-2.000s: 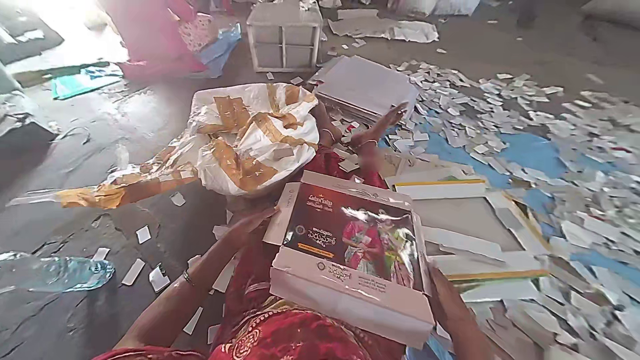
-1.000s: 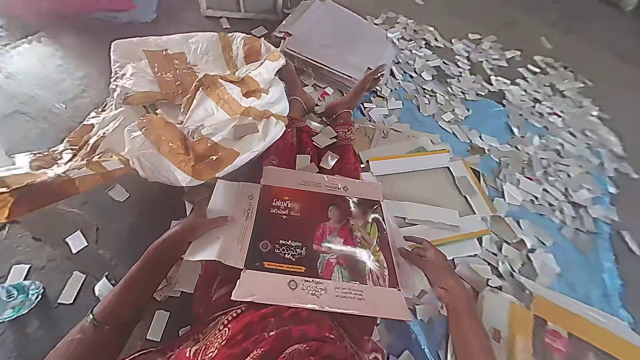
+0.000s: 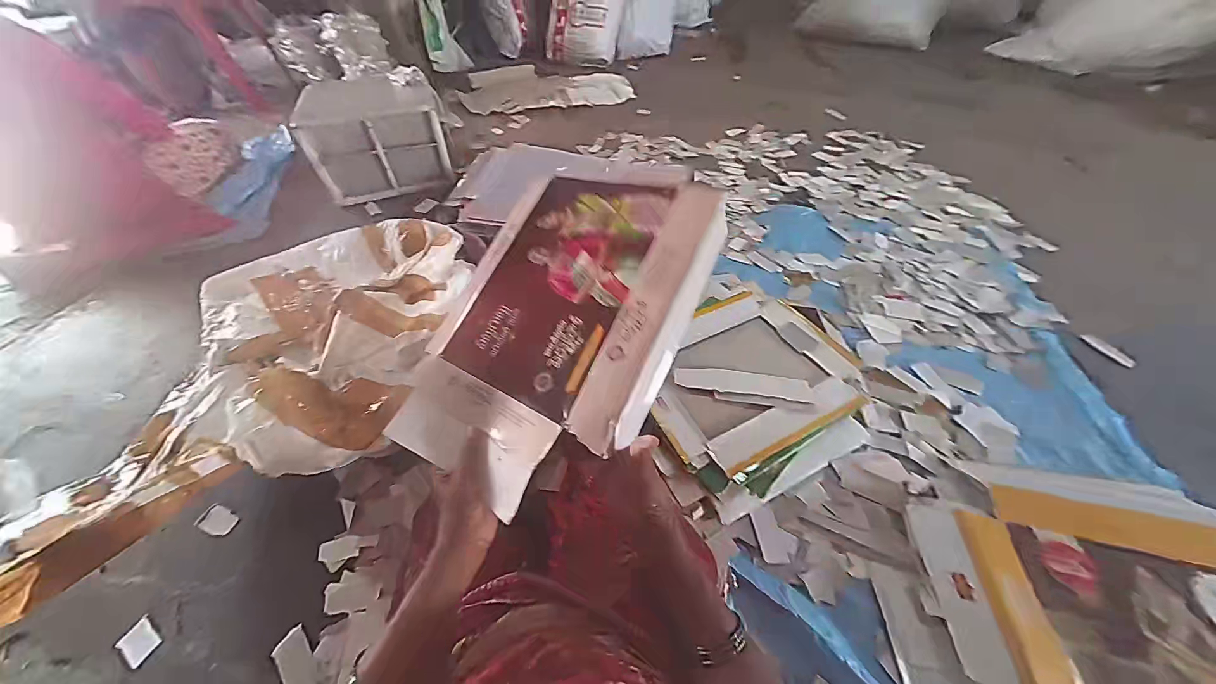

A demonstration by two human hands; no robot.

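A printed cardboard box panel (image 3: pixel 560 285), maroon with pictured figures and writing, is held up tilted in front of me. White side flaps stand along its right side and lower left end. My left hand (image 3: pixel 475 475) grips the lower left flap. At the near right corner is my right hand (image 3: pixel 646 465), its fingers partly hidden by the panel. Behind the panel lies a stack of white cardboard sheets (image 3: pixel 503 185). To its right rest flattened box frames (image 3: pixel 769 380) with yellow and green edges.
A white sack with brown tape (image 3: pixel 332 351) lies at left. Small card pieces (image 3: pixel 912 256) cover a blue sheet (image 3: pixel 1054 399). At lower right is a yellow-edged box (image 3: pixel 1007 589). A slatted crate (image 3: pixel 375 142), filled sacks (image 3: pixel 589 28) and a person in pink (image 3: pixel 76 142) are farther back.
The printed box panel has been turned around and raised at a slant; its lettering now appears upside down. Both hands have shifted to its near end. The view has tilted up.
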